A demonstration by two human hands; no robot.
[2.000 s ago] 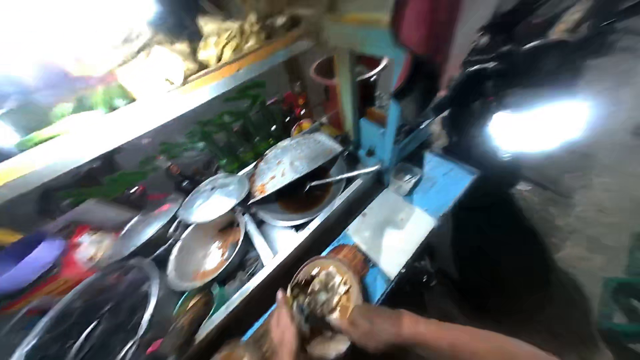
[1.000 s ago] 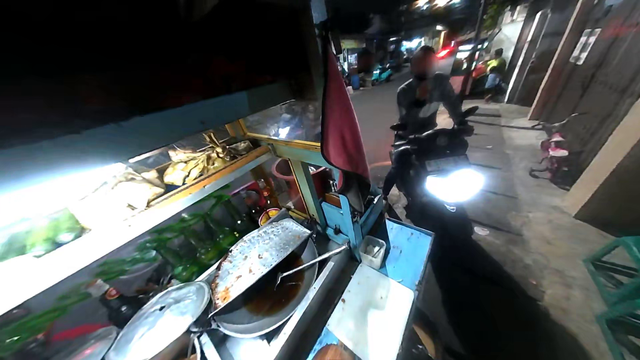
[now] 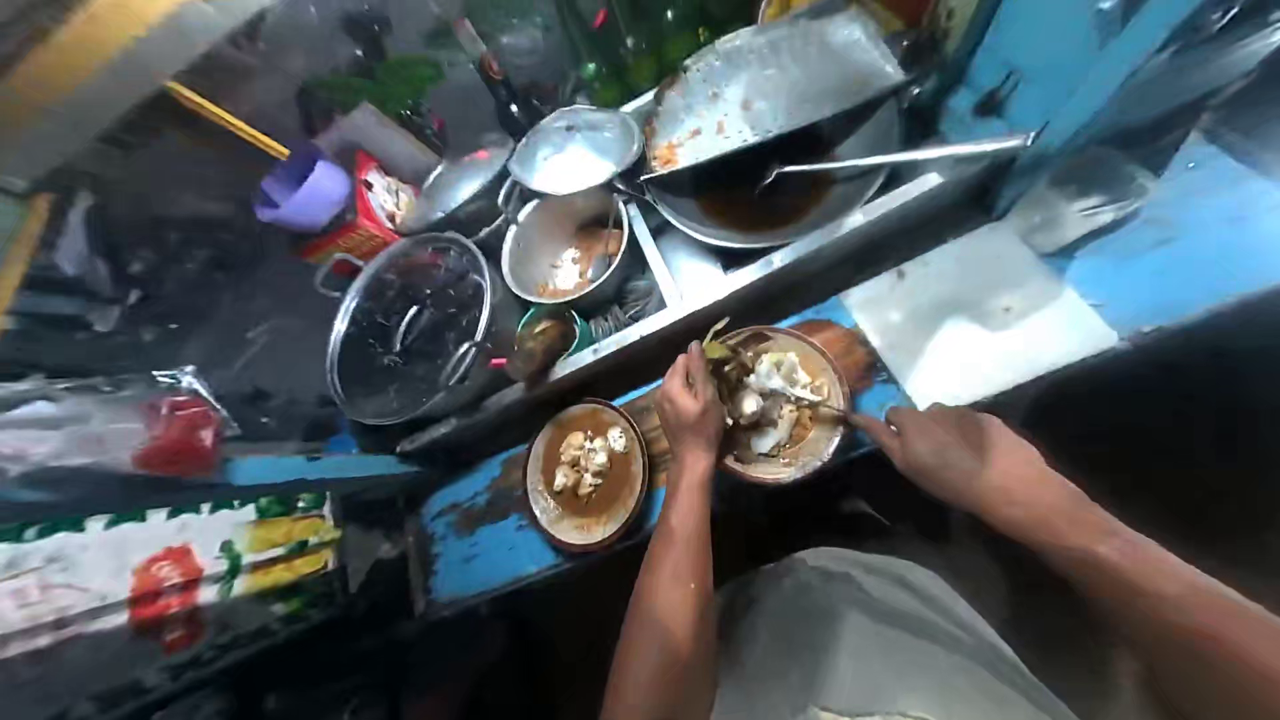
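A bowl of food in brown sauce with white pieces (image 3: 820,440) stands on the blue wooden ledge (image 3: 500,560). At its left rim my left hand (image 3: 692,405) has its fingers closed round something brownish-green, maybe a leaf wrapper; blur hides what exactly. My right hand (image 3: 945,450), at the bowl's right rim, grips the handle of a thin metal utensil, likely a spoon, whose end is among the food. A second bowl (image 3: 540,500), with brown sauce and whitish chunks, rests on the ledge left of my left forearm.
Behind the ledge are a wok (image 3: 700,225) with dark liquid and a ladle (image 3: 920,155), a pot with food residue (image 3: 520,250), a metal lid (image 3: 575,150) and a large pot with a glass lid (image 3: 345,350). A white board (image 3: 980,310) lies on the right. A purple container (image 3: 305,190) is farther back.
The view has swung from the street, with a person on a motorbike, back down to the cart. Both hands, out of sight one second ago, are in view at the bowl, as two seconds ago.
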